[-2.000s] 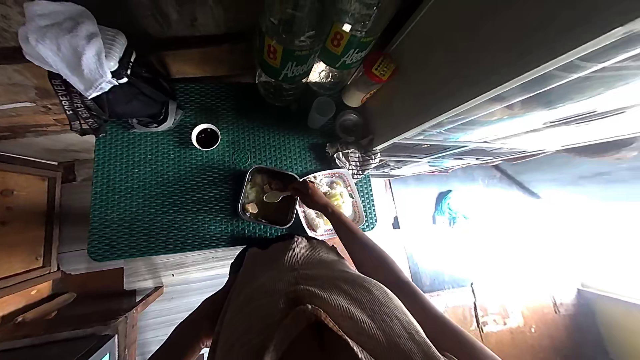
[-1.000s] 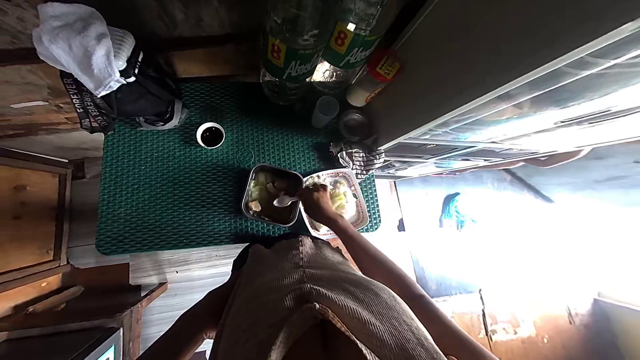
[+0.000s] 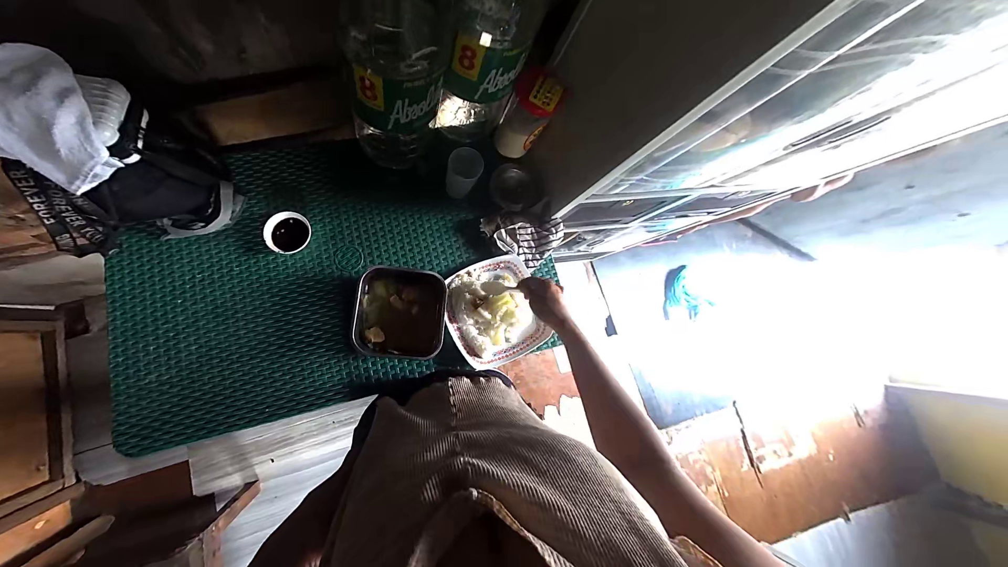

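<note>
My right hand [image 3: 543, 301] is closed on the handle of a spoon [image 3: 498, 288], whose bowl is over the food on a square patterned plate [image 3: 504, 358]. White rice [image 3: 470, 315] and pale green vegetable pieces [image 3: 504, 309] lie on that plate. Close beside it on the left stands a square metal bowl [image 3: 399, 356] of brown broth with vegetables and chunks in it. A small white bowl [image 3: 287, 231] of dark liquid sits farther off, to the left. Of my left side only the dark arm shows at the bottom edge; the left hand is hidden.
Large plastic bottles [image 3: 398, 110], a red-capped jar [image 3: 529, 114], a clear cup [image 3: 465, 172] and a striped cloth [image 3: 529, 238] stand or lie at the back of the green woven-pattern table [image 3: 228, 339]. A black bag [image 3: 157, 177] with a white cloth [image 3: 51, 118] is at the back left.
My right hand has moved right with the spoon, from the metal bowl to the plate. The spoon was over the broth in both earlier frames.
</note>
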